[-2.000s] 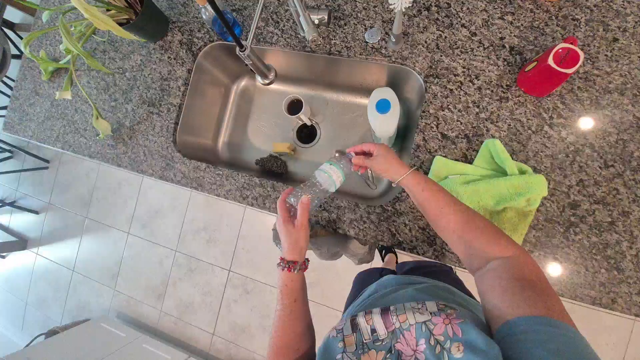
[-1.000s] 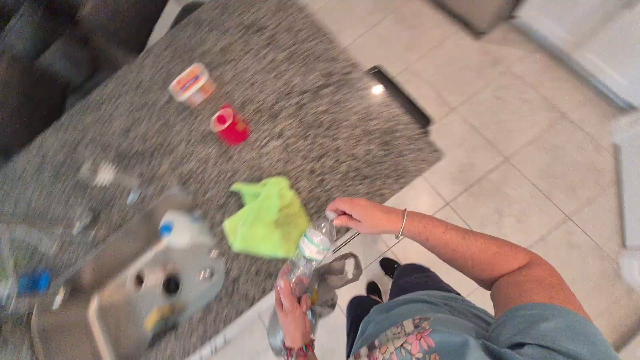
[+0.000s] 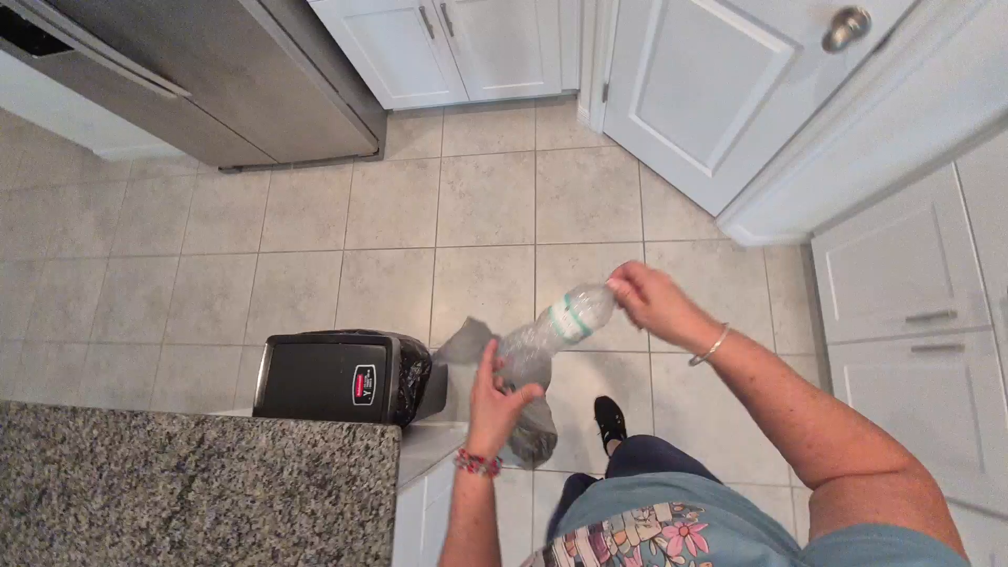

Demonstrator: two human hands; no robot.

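A clear plastic bottle (image 3: pixel 571 317) with a white and green label is held slantwise between both hands, in front of my body. My right hand (image 3: pixel 654 303) pinches its neck end at the upper right. At its lower end my left hand (image 3: pixel 502 398) has its fingers spread around the bottle's base. A grey plastic bag (image 3: pixel 531 437) hangs by my left hand, partly hidden behind it, with another part of it showing left of the fingertips. Whether the bag hangs from the hand or the wrist, I cannot tell.
A black lidded trash bin (image 3: pixel 323 379) with a black liner stands on the tiled floor, beside the corner of a granite countertop (image 3: pixel 197 484). Farther off are a stainless steel refrigerator (image 3: pixel 228 71), white cabinets (image 3: pixel 441 51) and a white door (image 3: pixel 709 87). More drawers (image 3: pixel 906 260) line the right side.
The view has swung from the sink and counter, over the counter's end, to the floor and bin. Both hands still have the bottle between them.
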